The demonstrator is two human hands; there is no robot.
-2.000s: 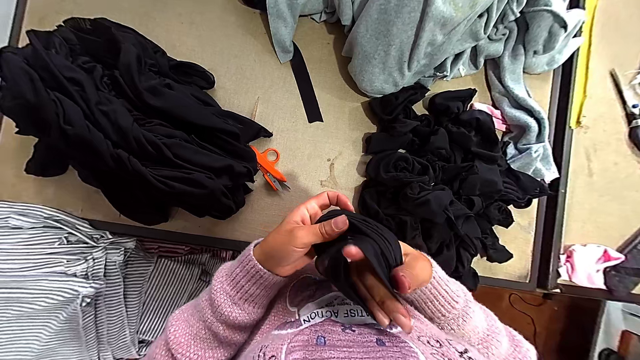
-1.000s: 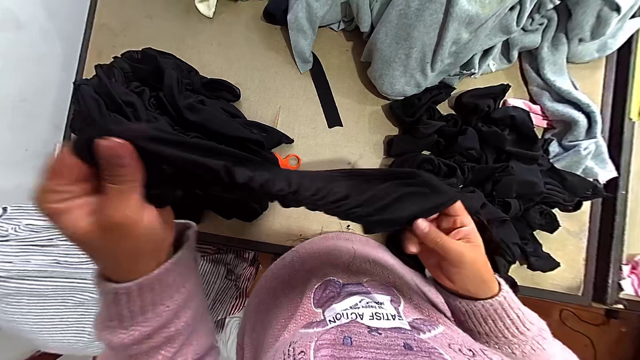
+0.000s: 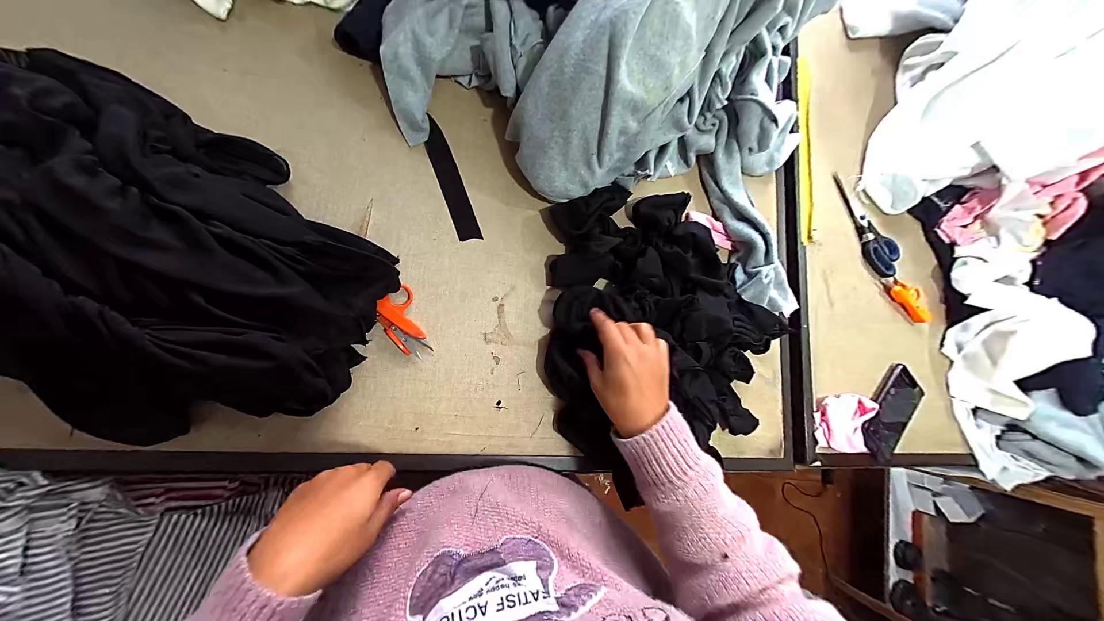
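Observation:
My right hand rests on the near left part of a heap of bunched black fabric pieces, its fingers touching the cloth; whether it grips any is unclear. Near the table's front edge, against my sweater, my left hand is bent with its fingers loosely curled, and no cloth shows in it. A large pile of black fabric covers the left side. Orange-handled thread snips lie at that pile's right edge. A black fabric strip lies between the two black heaps.
Grey fabric is heaped at the back. On the adjoining table are scissors with blue and orange parts, a dark phone-like object and white and pink cloth. Striped fabric lies below the front edge at left.
The black piece stretched between both my hands a second ago is out of them. My right hand has moved onto the right heap; my left hand has come down near my body.

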